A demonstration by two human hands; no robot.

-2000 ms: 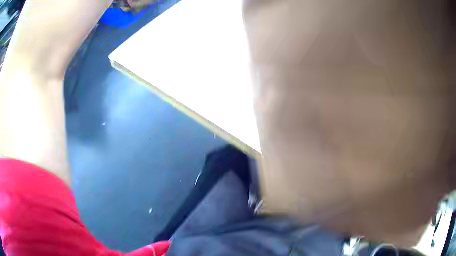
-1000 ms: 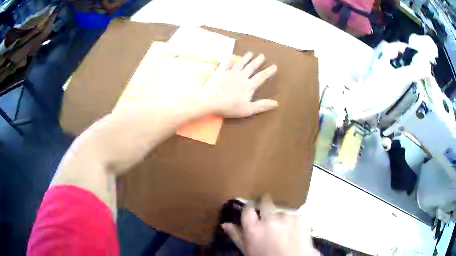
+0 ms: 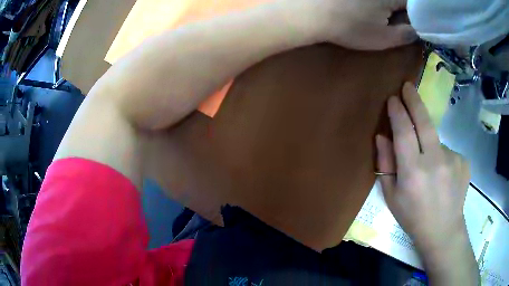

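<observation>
The large brown panel (image 3: 301,139) lies in front of me, its right edge close to the needle area (image 3: 460,67). My left hand (image 3: 363,22) is at the panel's top edge, fingers bent beside the white machine head; a small dark piece (image 3: 397,18) shows by them, and whether they grip is unclear. My right hand (image 3: 427,159) lies at the panel's right edge, fingertips on it, a ring on one finger. An orange-peach rectangle (image 3: 215,101) lies on the panel, partly under my left forearm. The needle tip is not distinguishable.
The white machine head (image 3: 460,19) fills the top right. A yellow strip (image 3: 438,84) lies beside the needle area. Printed paper (image 3: 385,220) is under my right wrist on the table. A black apron (image 3: 262,251) covers my lap. Dark frames and brown pieces stand at the far left.
The panel has shifted and turned toward the machine. My left hand has moved from lying spread on it to the machine head. My right hand has moved up from the bottom and no longer shows the dark item.
</observation>
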